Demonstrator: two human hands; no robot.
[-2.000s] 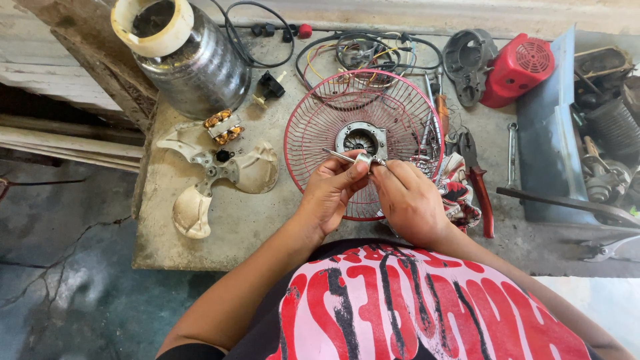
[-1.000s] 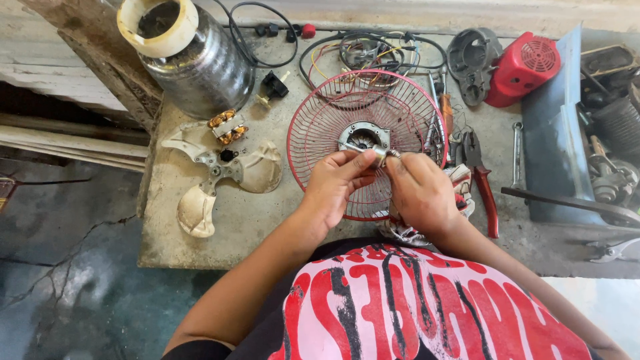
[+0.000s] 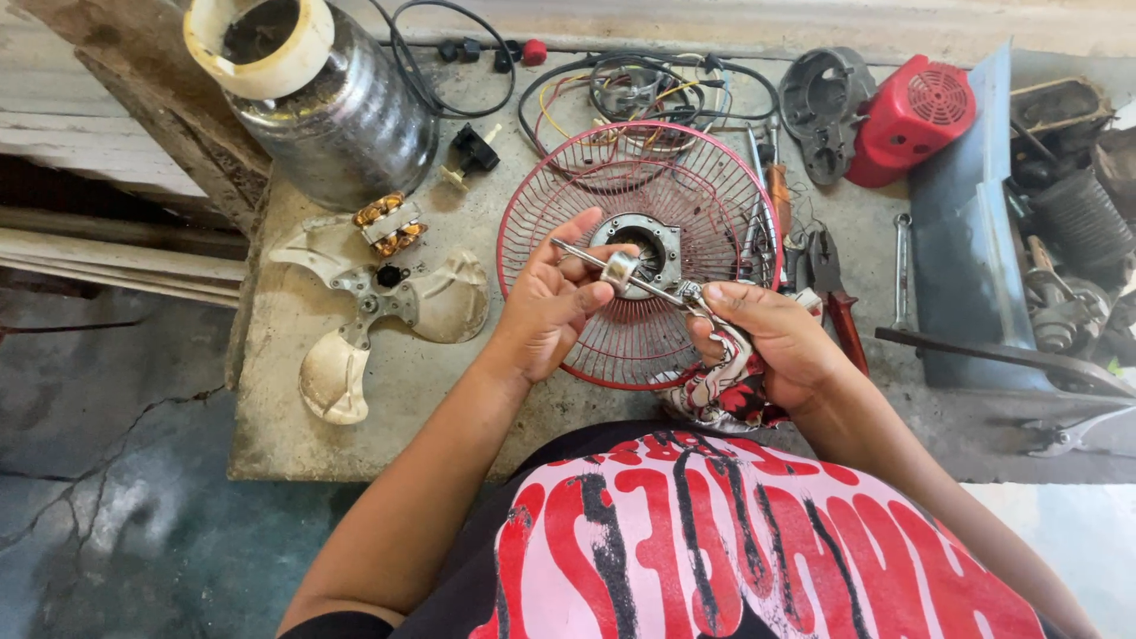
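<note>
My left hand (image 3: 555,306) holds a fan motor's rotor on its steel shaft (image 3: 619,271), fingers around the rotor. The shaft slants across, its right end at my right hand (image 3: 768,337). That hand grips a patterned cloth (image 3: 732,373) in red, white and black, whose upper edge meets the shaft's end. Behind both hands lies a red wire fan guard (image 3: 532,328), with a round metal motor housing (image 3: 670,248) at its middle. A copper-wound stator (image 3: 390,226) rests by the pale three-blade fan (image 3: 368,304) on the left.
Pliers (image 3: 825,266), a spanner (image 3: 902,266) and screwdrivers (image 3: 779,200) lie right of the guard. Beyond are a red motor cover (image 3: 923,120), a grey housing (image 3: 821,111) and a blue bin of parts (image 3: 963,240). Wires (image 3: 568,84) and a large metal container (image 3: 355,115) stand behind.
My right hand now has the patterned cloth, which lay by the guard's lower right edge before. My left hand's fingers have spread, and more of the rotor and shaft shows.
</note>
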